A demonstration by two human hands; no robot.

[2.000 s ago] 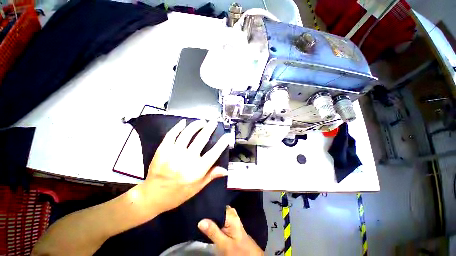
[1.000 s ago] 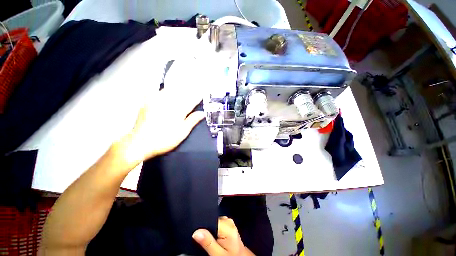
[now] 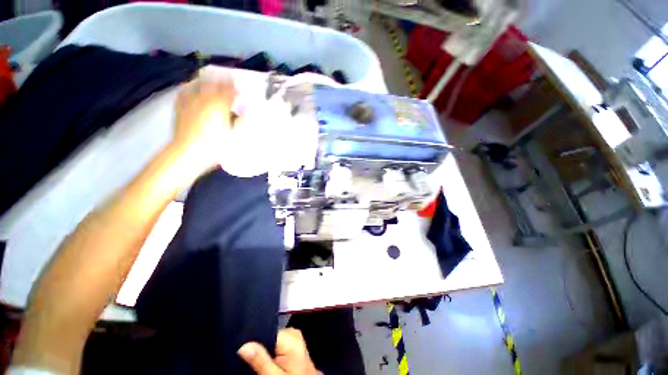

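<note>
A dark fabric panel [image 3: 231, 256] lies left of the needle area and hangs over the table's front edge. The overlock machine [image 3: 381, 128] stands to its right, with a pale guard [image 3: 256, 139] over its left side. My left hand [image 3: 205, 110] is blurred, raised beyond the panel beside the guard; whether it holds anything cannot be told. My right hand [image 3: 282, 355], cut off by the bottom edge, pinches the panel's lower right edge between thumb and fingers.
Large dark cloth [image 3: 73, 110] covers the table's left. A pale tub [image 3: 220, 33] stands behind the table [image 3: 366, 286]. A small dark piece [image 3: 447, 238] lies at the right end beside a red-orange item [image 3: 427, 209]. Dark offcuts [image 3: 425, 307] lie on the floor.
My left hand has moved from flat on the panel near the needle to beyond it, at the guard's left. My right hand stays on the lower edge. The view has shifted, showing more background.
</note>
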